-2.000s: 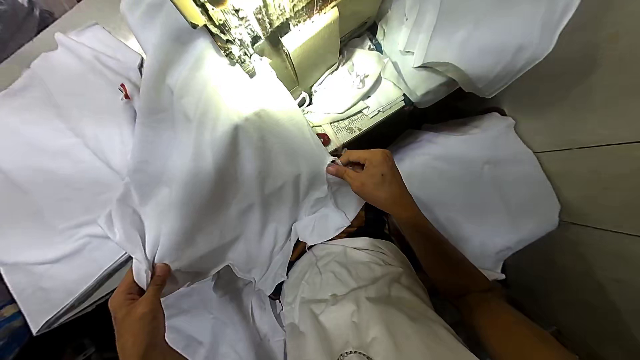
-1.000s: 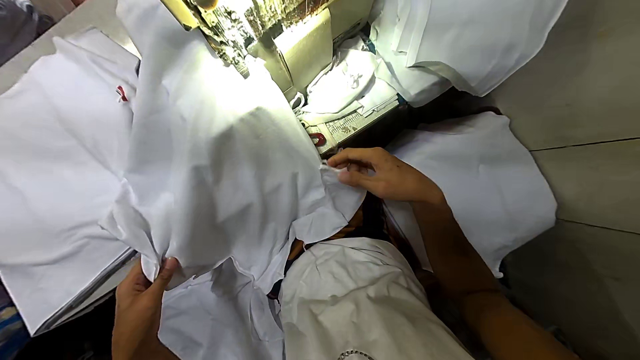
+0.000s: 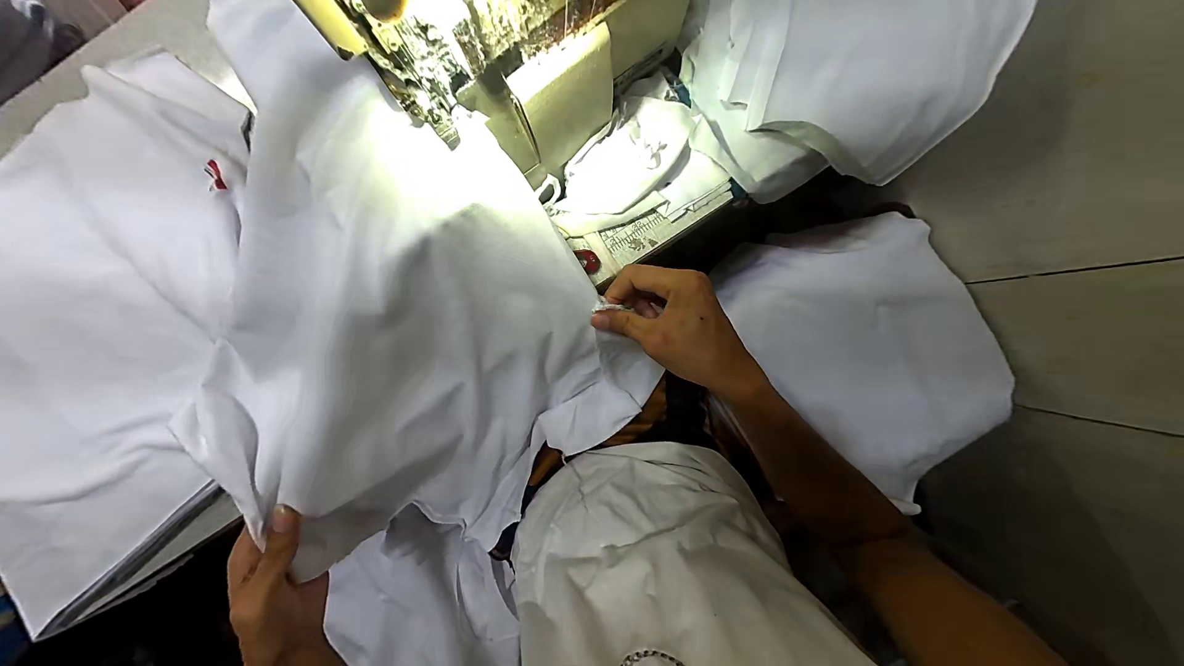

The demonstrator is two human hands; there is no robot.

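Observation:
A large piece of white fabric [image 3: 416, 342] spreads from the sewing machine [image 3: 518, 83] down toward my lap. At the lower left, my left hand [image 3: 277, 583] pinches its bottom corner between thumb and fingers. My right hand [image 3: 680, 324] pinches the fabric's right edge just below the machine bed, its fingertips closed on a small gathered bit. The machine's lamp lights the cloth near the needle area, where the fabric's upper edge lies; the needle itself cannot be made out.
Another white fabric piece [image 3: 102, 305] with a small red mark lies on the left of the table [image 3: 46, 116]. Scraps of white cloth [image 3: 634, 157] sit on the machine bed. More white pieces hang at the upper right [image 3: 869, 74] and right [image 3: 860, 342], beside a tiled surface [image 3: 1101, 342].

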